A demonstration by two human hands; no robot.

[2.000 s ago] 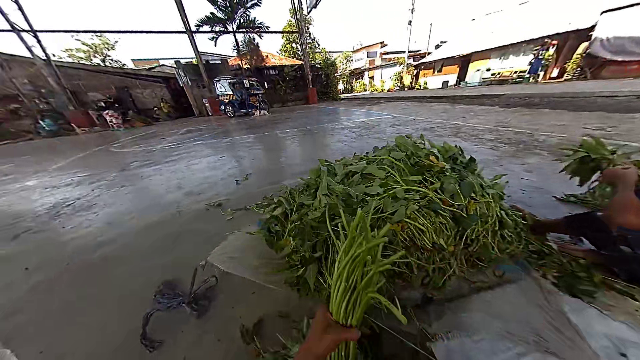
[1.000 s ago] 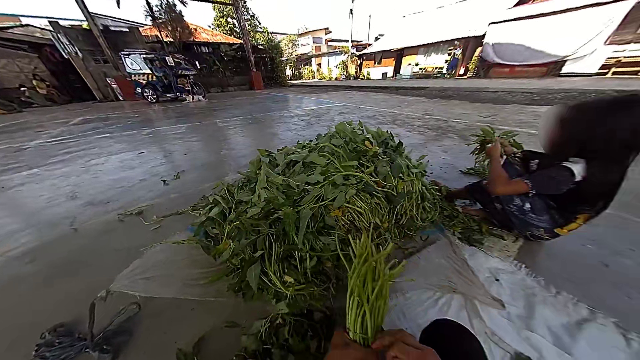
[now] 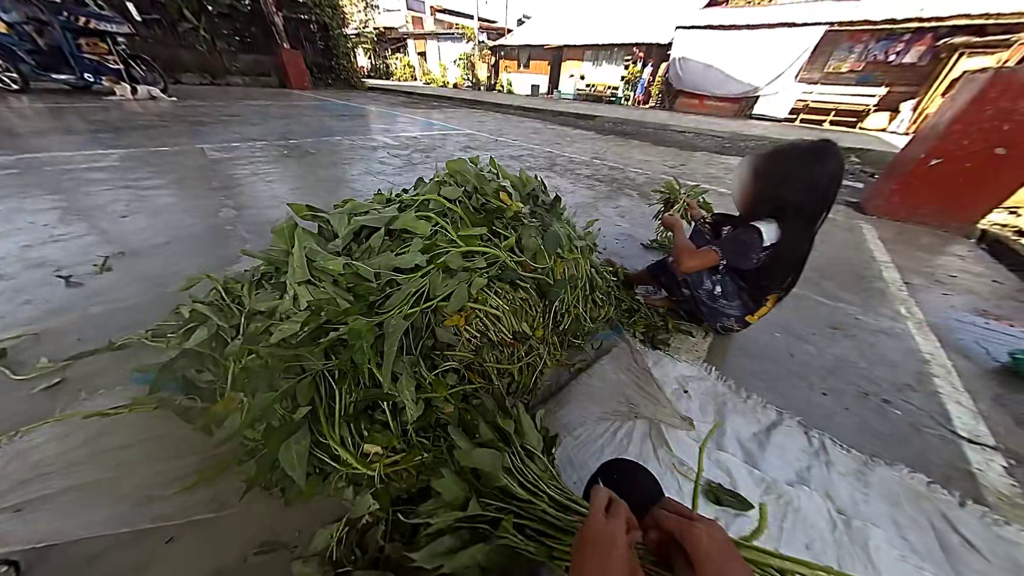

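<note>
My left hand (image 3: pixel 606 534) and my right hand (image 3: pixel 694 541) are close together at the bottom edge, right of centre. Between and under them lies a bunch of leafy green stems (image 3: pixel 536 496), its leaves to the left and its stem ends to the right. The fingertips of both hands are pinched; whether they hold a thin tie cannot be made out. A round black object (image 3: pixel 625 485) is just beyond the fingers. The large heap of leafy green vegetable stems (image 3: pixel 416 296) rises in front of my hands. A stem and a loose leaf (image 3: pixel 726 496) lie right of them.
A white woven sack sheet (image 3: pixel 808 464) is spread on the concrete at the right. Another person (image 3: pixel 744 240) sits beyond the heap, holding leafy stems. A red concrete post base (image 3: pixel 948 152) stands at the far right, a tricycle (image 3: pixel 72 44) and a dog (image 3: pixel 136 90) at the far left.
The bunch stood upright in my hand and now lies tilted, its stem ends to the right. My other hand has come to it. The view has swung right.
</note>
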